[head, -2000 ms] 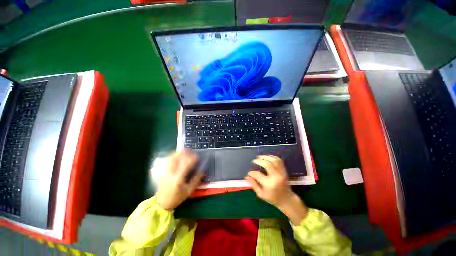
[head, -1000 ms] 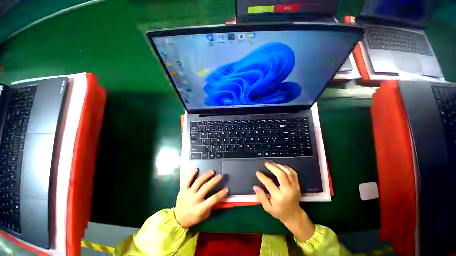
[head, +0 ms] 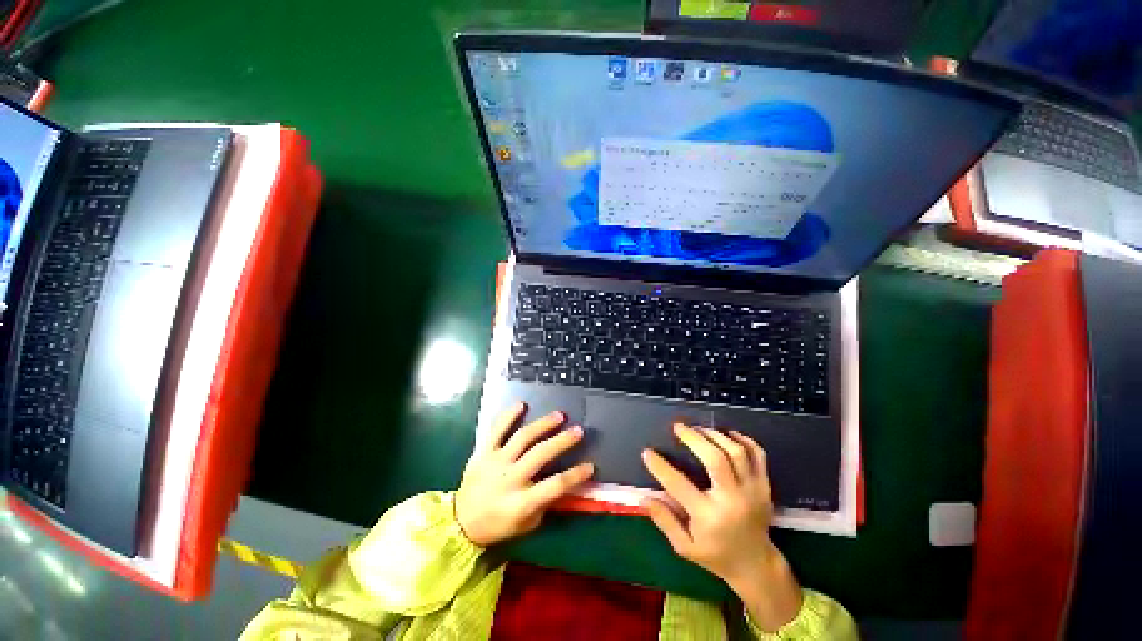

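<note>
An open dark grey laptop (head: 783, 457) lies in front of me on a white liner sheet (head: 850, 376) over a red foam pad (head: 614, 506). Its screen (head: 539, 138) shows a blue swirl desktop with a white test dialog window (head: 701, 188). My left hand (head: 516, 478) rests with spread fingers on the left palm rest, fingertips at the touchpad's left edge. My right hand (head: 720, 501) lies over the right part of the touchpad (head: 626, 432) and the palm rest beside it, fingers apart. Neither hand holds anything.
Another open laptop (head: 119, 338) lies on a thick red pad (head: 257, 363) at the left. A red pad (head: 1033, 426) with a dark laptop (head: 1115, 438) stands at the right. A small white square (head: 952, 523) lies on the green bench. More laptops (head: 1064, 182) stand behind, upper right.
The white dialog window has appeared on the screen. The left hand came down from a blurred position onto the palm rest. The view has shifted, with the laptop now further right in the picture.
</note>
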